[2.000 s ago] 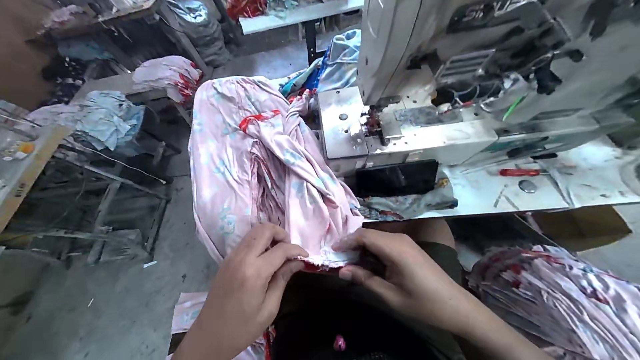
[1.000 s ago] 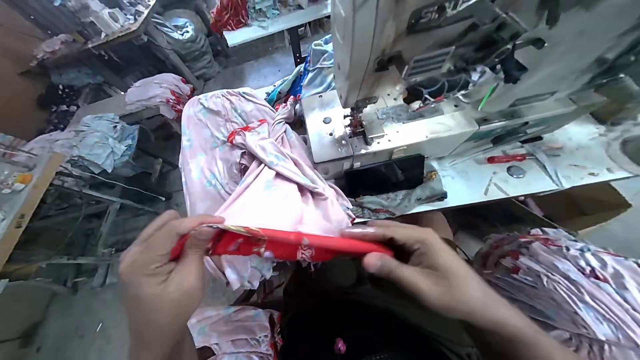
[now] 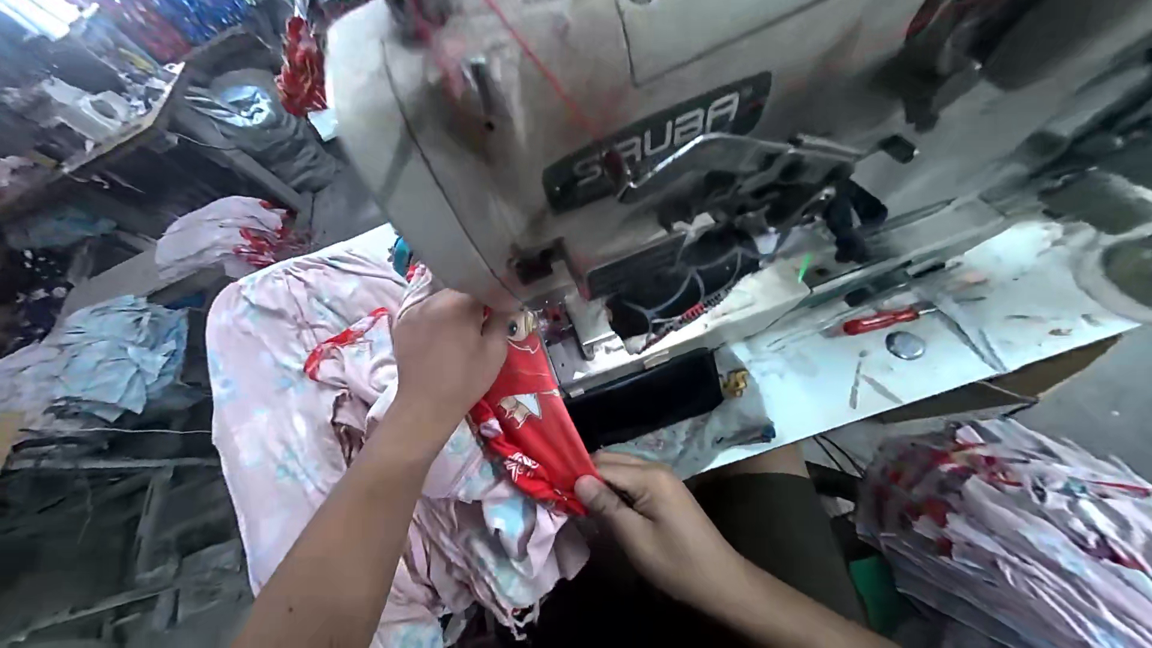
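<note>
A red printed fabric band (image 3: 544,418) is stretched between my hands, joined to a pink floral garment (image 3: 279,387) that hangs at the left. My left hand (image 3: 454,351) grips the band's upper end close to the needle area of a Siruba sewing machine (image 3: 576,328). Its fingertips are partly hidden behind the cloth and the back of the hand. Lower and to the right, my right hand (image 3: 643,513) pinches the other end between thumb and fingers. Whether the band lies under the presser foot cannot be told.
On the white machine table (image 3: 819,387) lie a red-handled screwdriver (image 3: 882,321), a round metal disc (image 3: 904,345) and tweezers-like tools. A black flat object (image 3: 643,405) sits before the machine. Bundled pink fabric (image 3: 1017,531) stands lower right; cloth piles (image 3: 117,351) lie at the left.
The red band, held level near my lap one second ago, is now up against the machine's needle area. My left hand has moved up and right with it. The view has shifted closer to the machine.
</note>
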